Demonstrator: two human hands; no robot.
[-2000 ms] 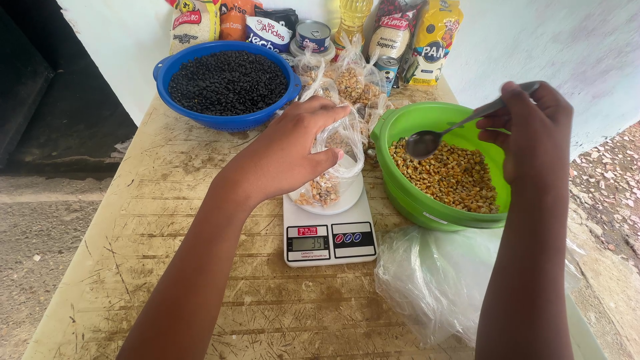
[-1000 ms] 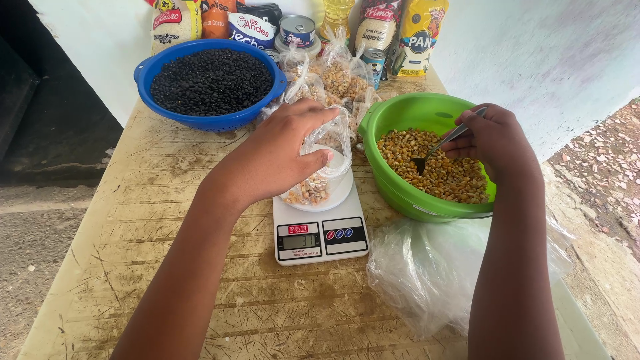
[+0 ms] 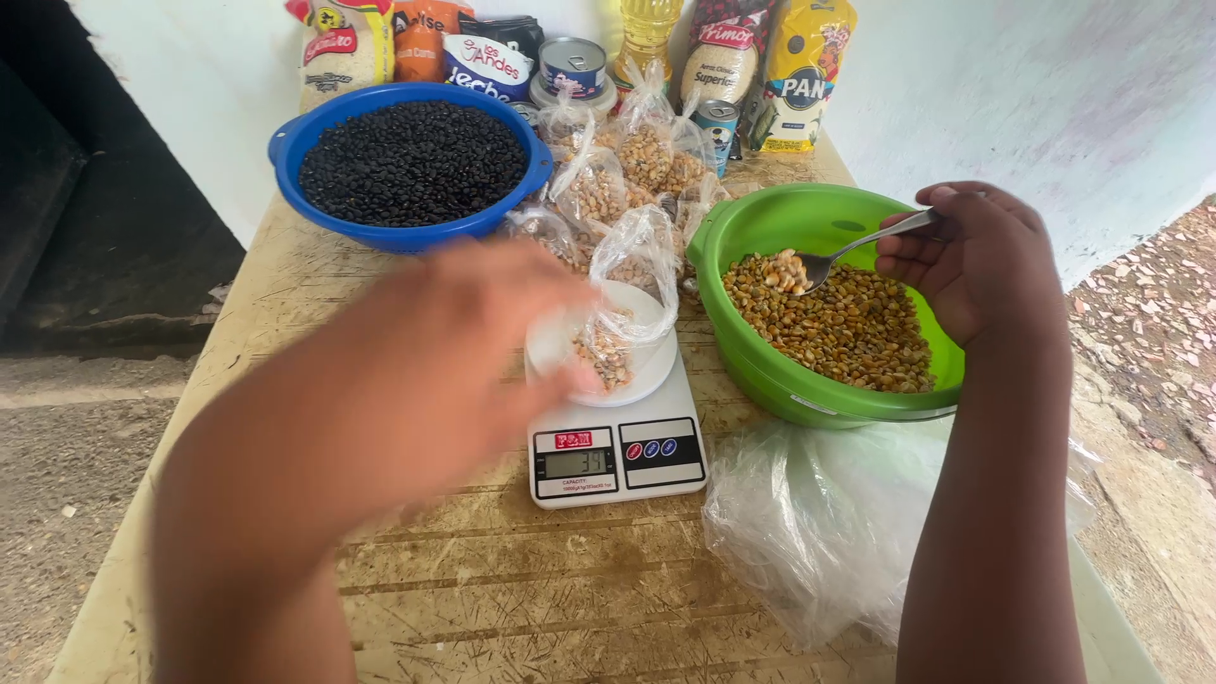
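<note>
My right hand (image 3: 969, 256) grips a metal spoon (image 3: 869, 240) whose bowl carries corn kernels, above the corn (image 3: 826, 328) in a green plastic basin (image 3: 760, 375). My left hand (image 3: 475, 332), blurred, is just left of an open clear plastic bag (image 3: 641, 275) with some kernels at its bottom; its fingers look apart, and whether they touch the bag is unclear. The bag stands on the round white plate of a digital kitchen scale (image 3: 616, 475), whose display is lit with digits.
A blue basin (image 3: 285, 180) of black beans stands at the back left. Several knotted bags of corn (image 3: 594, 190) lie behind the scale, with food packets, cans and an oil bottle (image 3: 649, 33) along the wall. Loose clear plastic bags (image 3: 817, 532) lie in front of the green basin.
The spoon, empty two seconds ago and down in the corn one second ago, now holds kernels above it. My left hand has come away from the top of the bag.
</note>
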